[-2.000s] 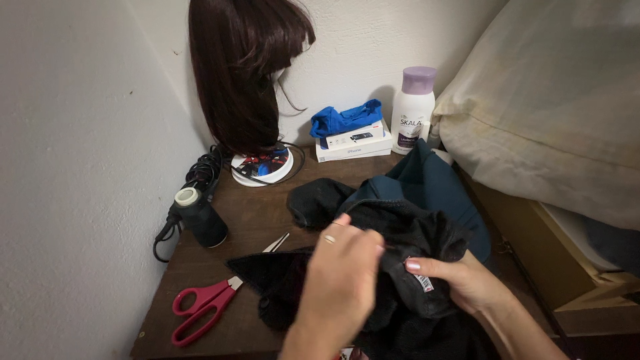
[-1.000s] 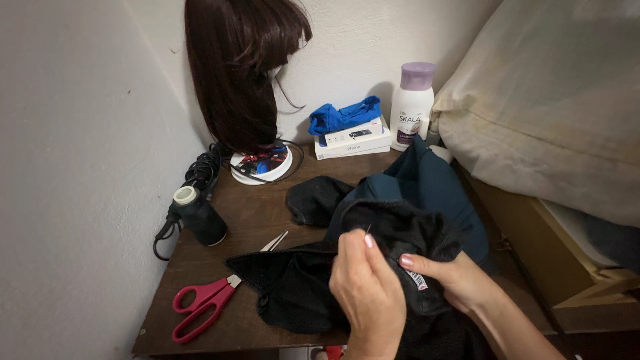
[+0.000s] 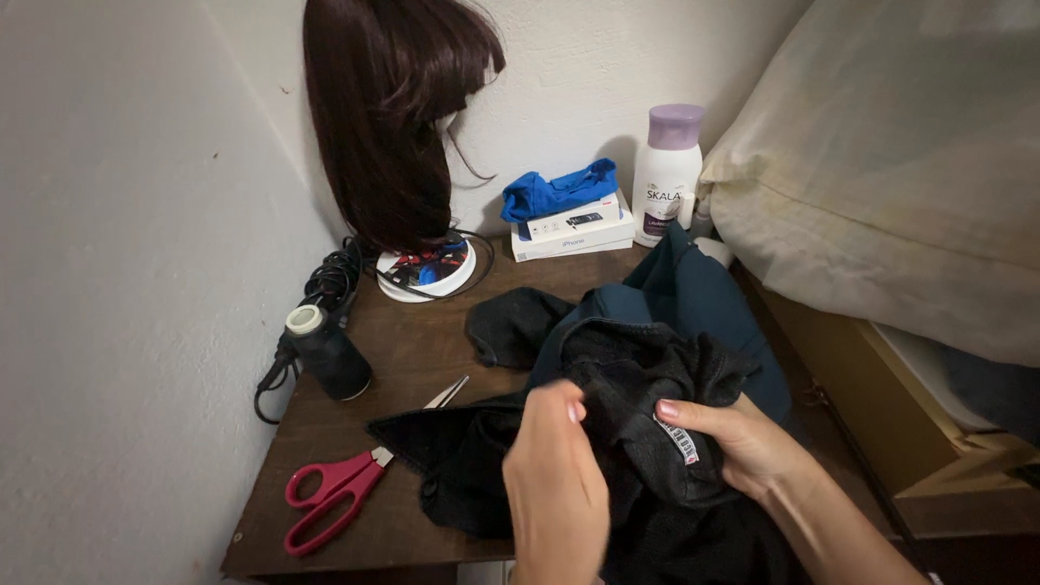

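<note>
A black cloth garment with a sewn-in label lies bunched over the table's front edge. My right hand grips it, the thumb on the cloth at the label. My left hand, slightly blurred, is just left of there with its fingers curled together at the garment; whether it pinches something small cannot be told. Under and behind the black cloth is a dark teal fabric. Red-handled scissors lie to the left, their blades partly beneath a pointed flap of the garment.
A dark thread cone stands by the left wall near a coiled black cable. Behind are a wig, a round white base, a phone box with blue cloth, and a Skala bottle. A large pillow borders the right.
My left hand has moved across the garment, away from the label side, and its curled fingers have turned. My right hand stays on the cloth by the label.
</note>
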